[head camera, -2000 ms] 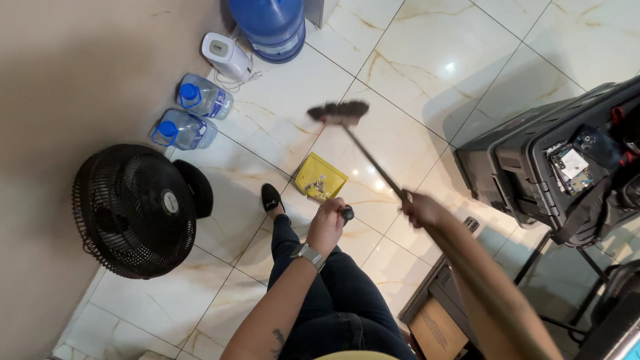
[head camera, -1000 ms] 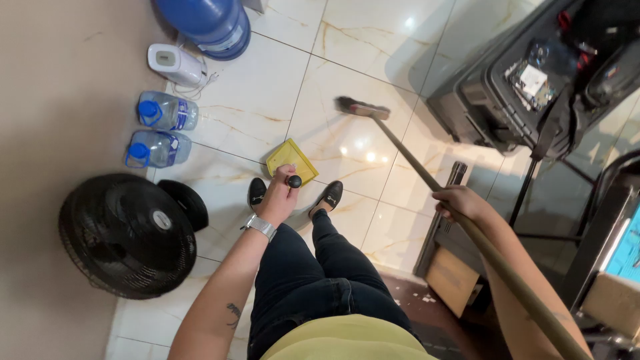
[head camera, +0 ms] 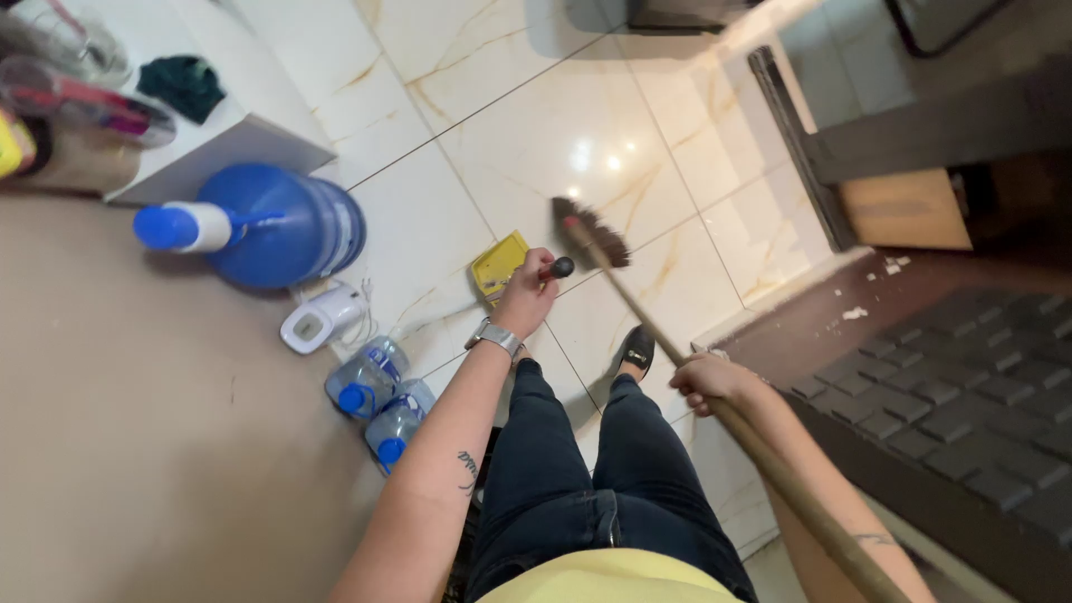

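Observation:
My left hand [head camera: 529,293] grips the upright handle of a yellow dustpan [head camera: 500,266], its black knob [head camera: 562,267] showing beyond my fingers. The pan is low by the tiled floor, with some debris in it, and is partly hidden by that hand. My right hand [head camera: 712,381] is closed around the long wooden stick of a broom [head camera: 641,311]. The dark broom head [head camera: 593,233] lies to the right of the dustpan, apart from it, with its bristles at the tiles.
Left of me are a large blue water jug [head camera: 280,224] with a pump, a white appliance [head camera: 322,318] with a cord and water bottles [head camera: 368,377]. At right, white scraps [head camera: 854,314] lie on a dark reddish surface beside a dark blocky mat [head camera: 955,385]. A black case [head camera: 682,15] stands at the top.
The view has turned and shifted widely. The broom head has come nearer to the dustpan than one second ago. Both hands keep their holds.

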